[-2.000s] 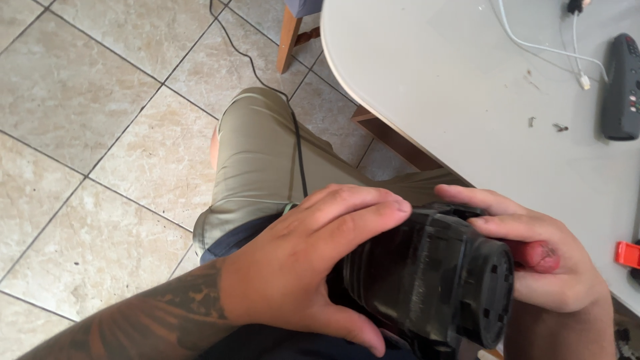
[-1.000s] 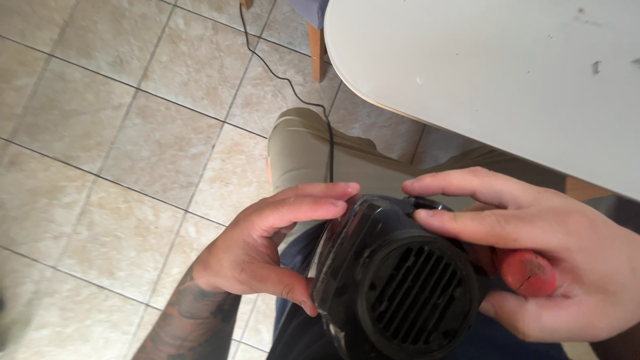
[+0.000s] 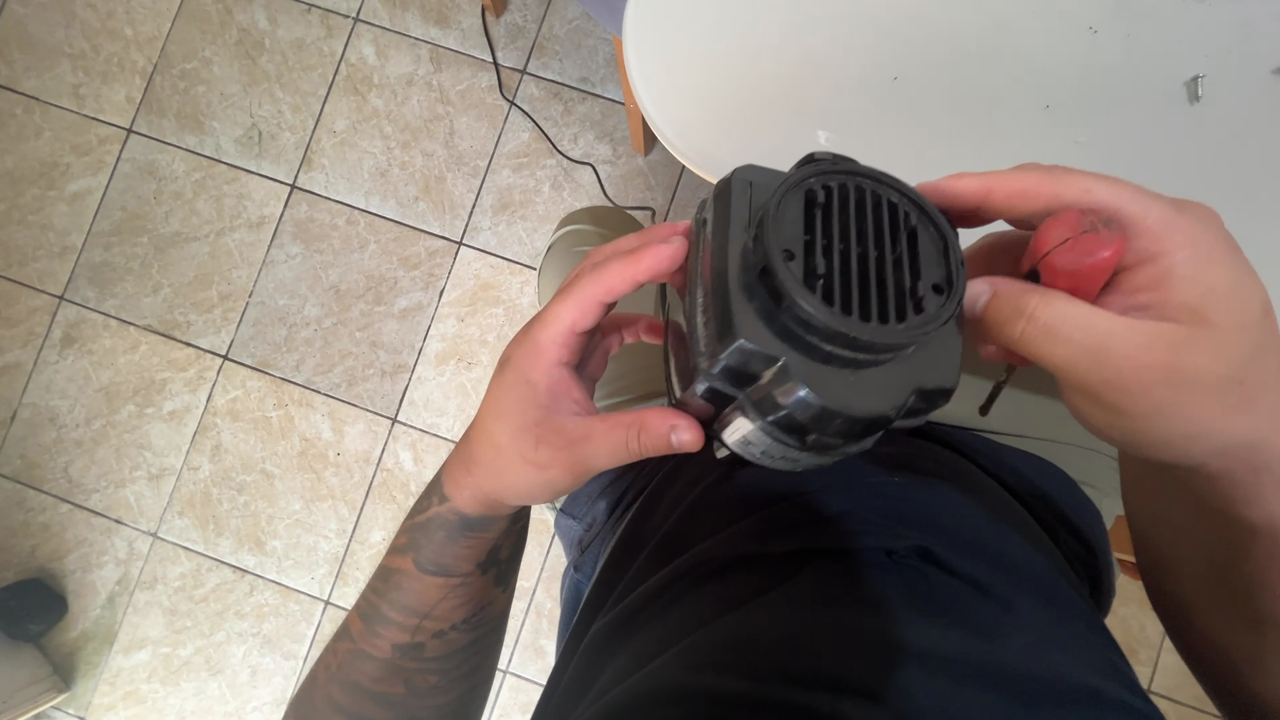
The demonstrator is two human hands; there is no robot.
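Observation:
Both of my hands hold a black plastic housing (image 3: 740,270) of a device, with a round slatted vent grille facing up at me. My left hand (image 3: 580,380) grips its left side, thumb below and fingers above. At the right side, my right hand (image 3: 1100,290) touches the housing with its fingertips and thumb. A screwdriver with a worn red handle (image 3: 1075,255) is also held in my right hand, its rusty shaft pointing down below the fingers. A label bearing writing shows on the housing's lower edge. What lies under the housing is hidden.
A white table (image 3: 900,60) with a rounded edge stands ahead, a metal screw (image 3: 1197,88) on it at the right. A thin black cable (image 3: 545,130) runs over the tiled floor (image 3: 280,420) towards my lap. A dark object (image 3: 32,610) sits at the lower left.
The housing has been turned and raised, so that its slatted grille now faces up; two seconds ago its end faced right. The view has shifted. Both hands still hold it.

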